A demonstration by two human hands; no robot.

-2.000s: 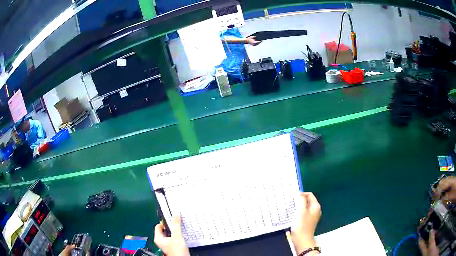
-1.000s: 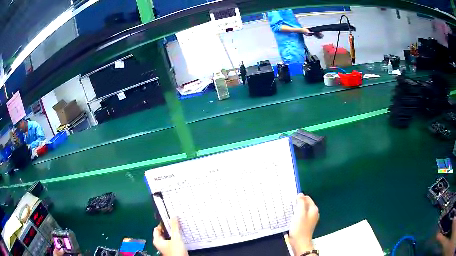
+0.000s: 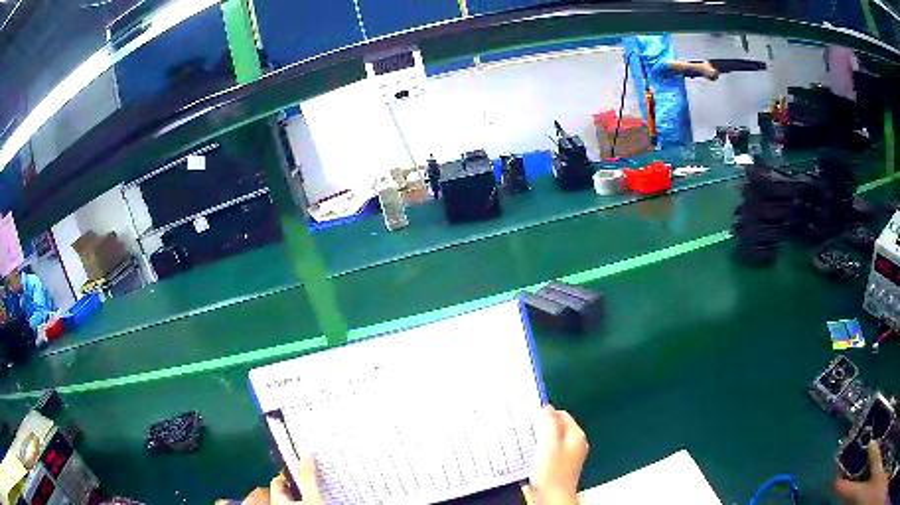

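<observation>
A blue-edged clipboard with a white printed grid form (image 3: 414,404) is tilted up in front of me. My left hand (image 3: 304,483) grips its left side beside the dark clip (image 3: 280,442). My right hand (image 3: 559,456) grips its lower right edge, with the thumb at the front. Most fingers are hidden behind the board. The lower edge of the form is partly cut off by the picture's bottom edge.
Black housings (image 3: 562,306) lie behind the clipboard. Loose paper (image 3: 656,485) and a blue cable (image 3: 775,485) are at the lower right. Another person's hand (image 3: 866,483) touches a unit at far right. Power supplies (image 3: 49,471) stand at left. A person in blue (image 3: 666,94) is beyond the bench.
The view has turned right, so the clipboard and bench items sit further left. Both hands keep hold of the clipboard. The person in blue has moved right with a long dark object.
</observation>
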